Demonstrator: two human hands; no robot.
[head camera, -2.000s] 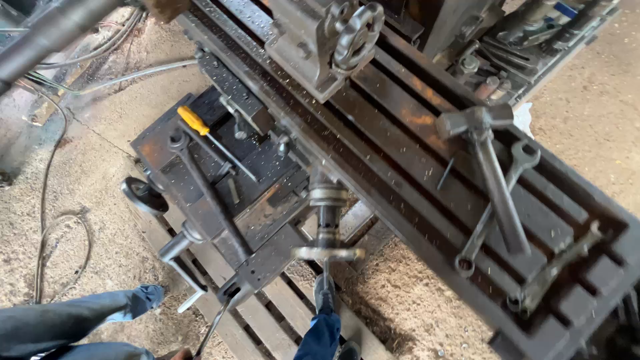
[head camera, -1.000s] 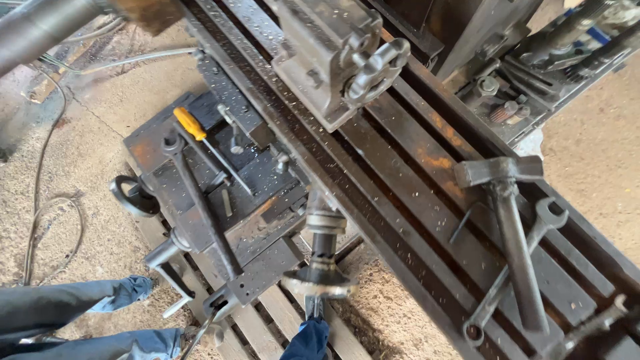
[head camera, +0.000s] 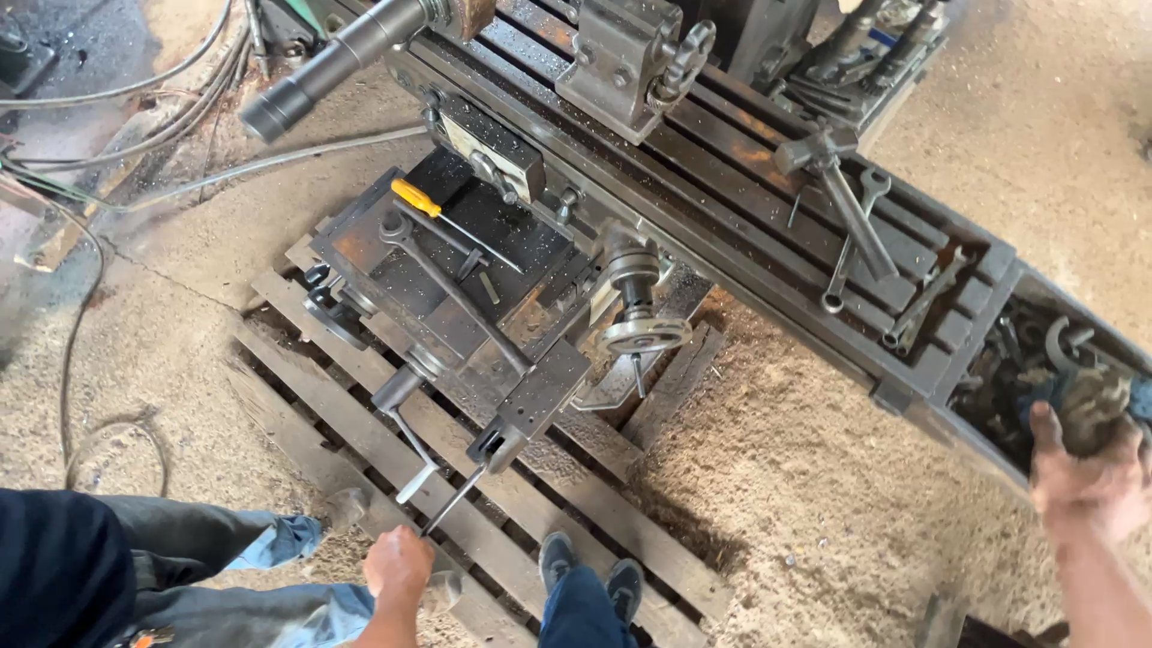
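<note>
At the bottom left, my left hand (head camera: 398, 560) is closed on a thin metal rod (head camera: 454, 499). The rod's far end meets the slotted end of a machine arm (head camera: 540, 396). My right hand (head camera: 1089, 468), at the right edge, grips a wadded, dirty rag (head camera: 1093, 409) over the end tray of a milling machine's table (head camera: 756, 270). A hammer (head camera: 850, 198) and several wrenches (head camera: 855, 238) lie on the slotted table. A yellow-handled screwdriver (head camera: 416, 197) and a long wrench (head camera: 459, 297) rest on the lower machine platform.
A clamping fixture (head camera: 621, 67) with a hand knob stands on the table. Below are a handwheel (head camera: 643, 335), a crank handle (head camera: 418, 481) and a wooden pallet (head camera: 540, 504). Hoses (head camera: 189, 117) cross the floor. Another person's legs (head camera: 207, 558) extend from the left. Metal parts fill the tray (head camera: 981, 369).
My right hand has come into view at the right with the rag. The view has shifted, showing the end tray and more of my left hand on the rod.
</note>
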